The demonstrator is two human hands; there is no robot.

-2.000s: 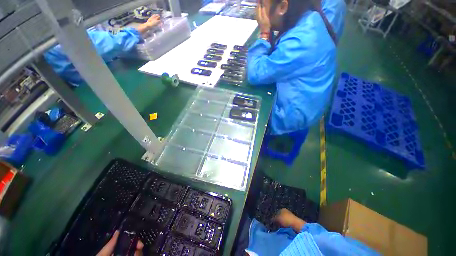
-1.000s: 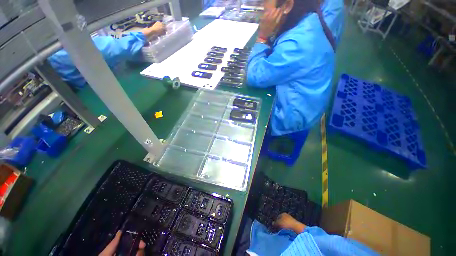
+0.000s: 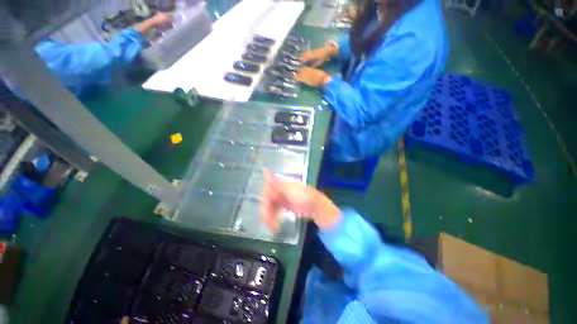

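Observation:
The black blister tray (image 3: 180, 278) lies at the lower left, with textured rectangular pockets. The clear blister tray (image 3: 212, 171) lies beyond it, with two black units (image 3: 290, 136) in its far right pockets. My right hand (image 3: 294, 202) is blurred above the near right part of the clear tray, fingers apart, with nothing seen in it. Of my left hand only a fingertip (image 3: 125, 320) shows at the bottom edge, over the black tray; the rest is cut off.
A metal post (image 3: 101, 126) slants down to the bench left of the clear tray. A white board (image 3: 221, 54) beyond holds rows of black units. A co-worker in a blue smock (image 3: 395, 69) sits at the right. A cardboard box (image 3: 493, 275) is at the lower right.
My right hand has risen from the lower right to above the clear tray. My left hand has dropped almost out of view. The seated co-worker's hands have moved from the face to the units.

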